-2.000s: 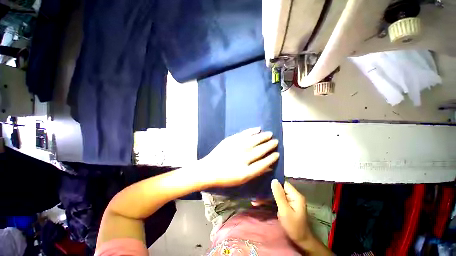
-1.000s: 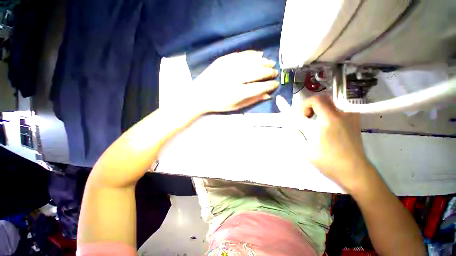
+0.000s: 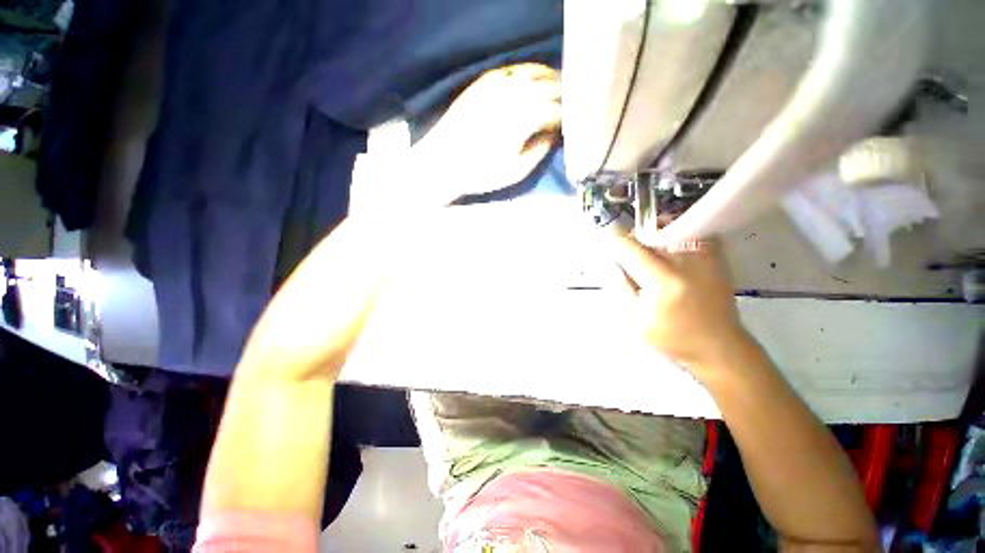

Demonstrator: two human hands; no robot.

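Observation:
The navy garment (image 3: 356, 59) lies on the white machine table, its near edge beside the needle area of the cream sewing machine (image 3: 702, 81). My left hand (image 3: 502, 124) is bare and rests on the cloth just left of the machine head; its fingertips are hidden at the head, so a grip cannot be told. My right hand (image 3: 680, 297) is bare, with its fingertips just below the presser foot area (image 3: 621, 194). Glare and blur hide whether it holds anything.
More navy pieces (image 3: 211, 238) drape over the table at left. White cloth scraps (image 3: 864, 221) and a ribbed cream knob (image 3: 880, 162) are right of the needle. A red-rimmed black bin (image 3: 875, 470) is below the table at right. Dark cloth is heaped at lower left.
The navy panel has moved away from me, past the needle. My left hand has followed it forward to the machine head. My right hand has come up from the table's front edge to the presser foot.

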